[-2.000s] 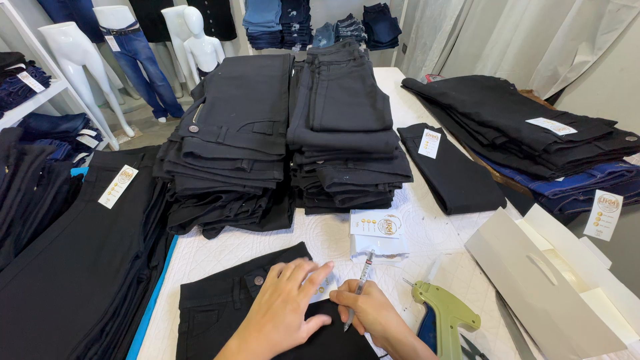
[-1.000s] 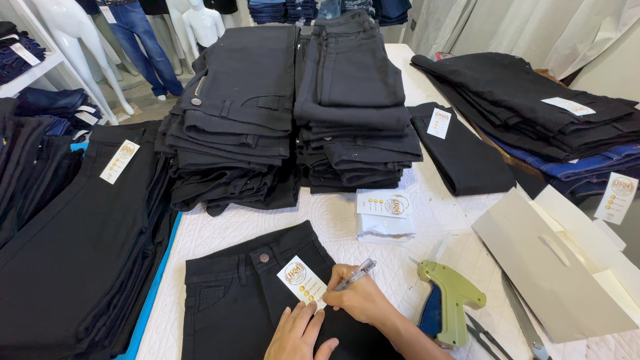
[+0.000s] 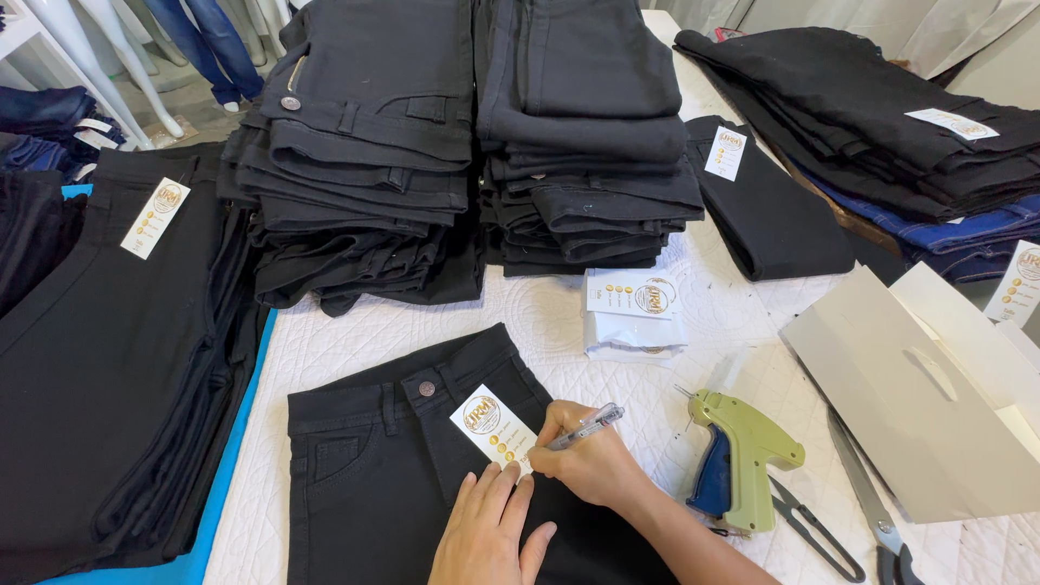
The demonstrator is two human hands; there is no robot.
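Note:
Black trousers (image 3: 357, 463) with a metal waist button lie before me on a white quilted cover. On them rests a white printed paper tag (image 3: 485, 418), tilted, just right of the fly. My left hand (image 3: 491, 528) lies flat on the trousers, its fingertips on the tag's lower edge. My right hand (image 3: 581, 455) grips a clear-barrelled pen (image 3: 589, 426) over the tag's lower right end; the pen tip is hidden by the fingers. A stack of similar tags (image 3: 634, 313) sits beyond. To the right lies a green tagging gun (image 3: 751, 459) with a blue trigger.
Two tall piles of folded black trousers (image 3: 382, 162) stand behind. More tagged black trousers (image 3: 97, 325) lie left, and others (image 3: 853, 106) at the back right. Thread snips (image 3: 812, 524), large scissors (image 3: 865, 479) and an open cardboard box (image 3: 910, 390) are at the right.
Two seconds ago my left hand covered most of the tag; it has moved down toward me and the tag shows. My right hand holds the pen throughout, now lower over the tag's end.

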